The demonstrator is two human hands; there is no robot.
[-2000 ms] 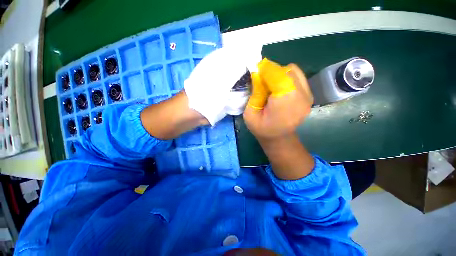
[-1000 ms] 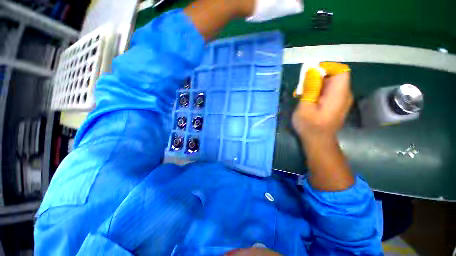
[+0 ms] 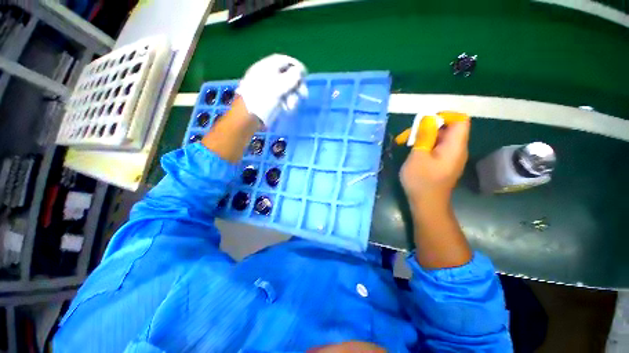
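Note:
My left hand [image 3: 274, 86], in a white glove and slightly blurred, is over the back rows of the blue compartment tray [image 3: 323, 179]. A small dark spot shows at its top; I cannot tell whether it holds anything. My right hand [image 3: 436, 148], with yellow-orange finger cots, pinches a small white wiping cloth [image 3: 416, 129] right of the tray. Round black parts [image 3: 273, 176] sit in the tray's left compartments; its right compartments show none. Another black part [image 3: 463, 64] lies on the green belt beyond the pale strip.
A squarish grey bottle [image 3: 514, 169] with a round silver top stands right of my right hand. Small bits [image 3: 538, 224] lie in front of it. White grid trays [image 3: 103, 96] are at the left, near shelving [image 3: 27, 152]. A dark tray [image 3: 255, 8] is at the far edge.
My hands have separated. My left hand went out toward the belt, then came back over the tray. A black part now shows on the belt. My right hand keeps the cloth. The view has shifted.

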